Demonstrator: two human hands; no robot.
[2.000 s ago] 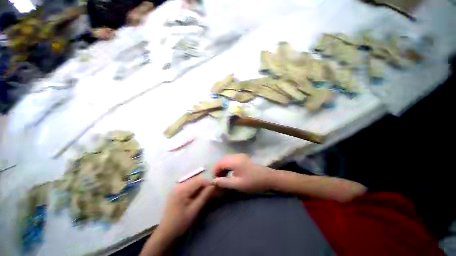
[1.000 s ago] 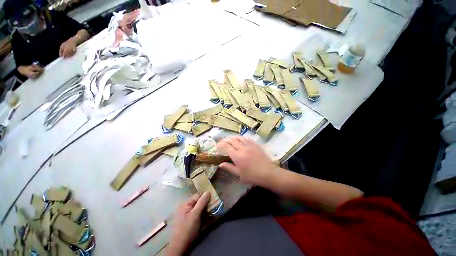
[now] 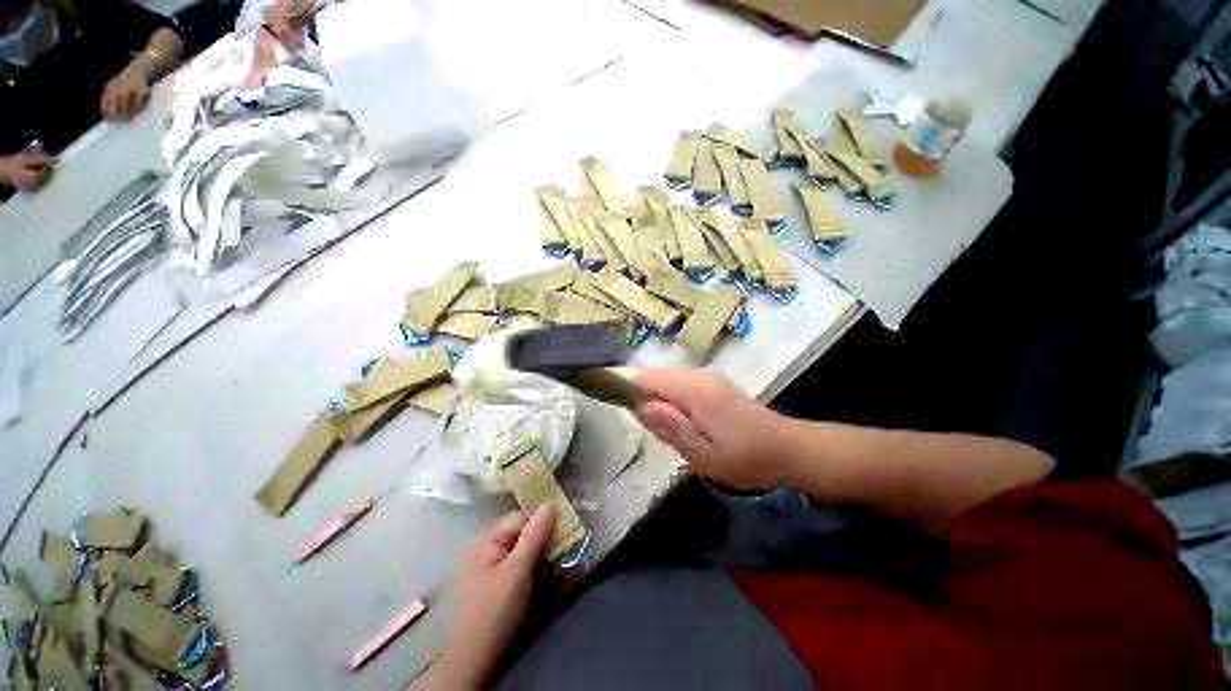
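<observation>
My left hand (image 3: 502,574) holds a khaki strap tab (image 3: 540,489) by its lower part, near the metal ring (image 3: 577,551). The tab's upper end lies on the round, plastic-wrapped pounding block (image 3: 520,429). My right hand (image 3: 716,425) grips the hammer (image 3: 567,348) by its handle near the head. The dark, slightly blurred head is raised over the far part of the block and hides some of it.
Laid-out tabs (image 3: 628,300) lie beyond the block, a pile of tabs (image 3: 115,607) at lower left. Two pink-white strips (image 3: 389,634) lie left of my left hand. A bottle (image 3: 932,135) with amber contents, white offcuts (image 3: 250,162), cardboard (image 3: 851,20) and another person's hands (image 3: 128,92) are farther off.
My right hand has lifted the hammer off the block. My left hand still holds the tab at the block. Earlier, both hands were together near the apron, with the hammer resting on the block.
</observation>
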